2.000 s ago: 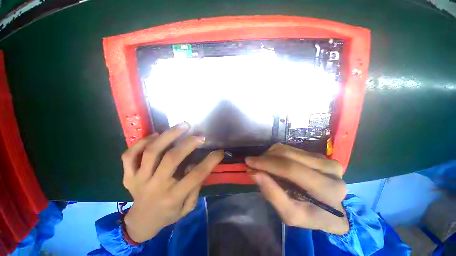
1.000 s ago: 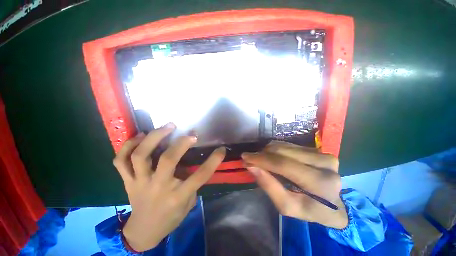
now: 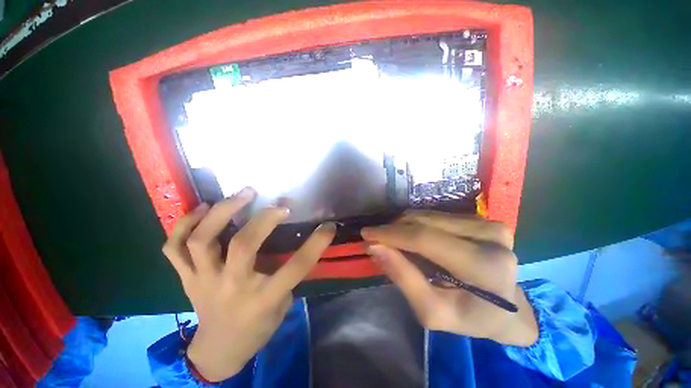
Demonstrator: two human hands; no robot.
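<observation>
An open tablet assembly (image 3: 348,170) lies in a red foam tray (image 3: 509,114); its large battery area glares white. A mainboard (image 3: 447,189) shows at its right end, and a small green board (image 3: 226,73) at the upper left. My left hand (image 3: 246,265) is spread, fingertips resting on the tablet's near long edge. My right hand (image 3: 454,273) holds black tweezers (image 3: 477,291) like a pen between thumb and fingers, at the near edge just right of my left index fingertip. The tweezers' tips are hidden or too small to tell.
Stacked red foam trays (image 3: 26,303) stand at the left edge. The dark green bench (image 3: 606,167) surrounds the tray. A rail with chipped white paint (image 3: 30,30) is at the top left. Grey and brown shapes blur at the lower right.
The tray with the tablet has shifted left and towards the top of the view and is slightly more tilted. Both hands stay at the near edge; my left hand shifted left with it.
</observation>
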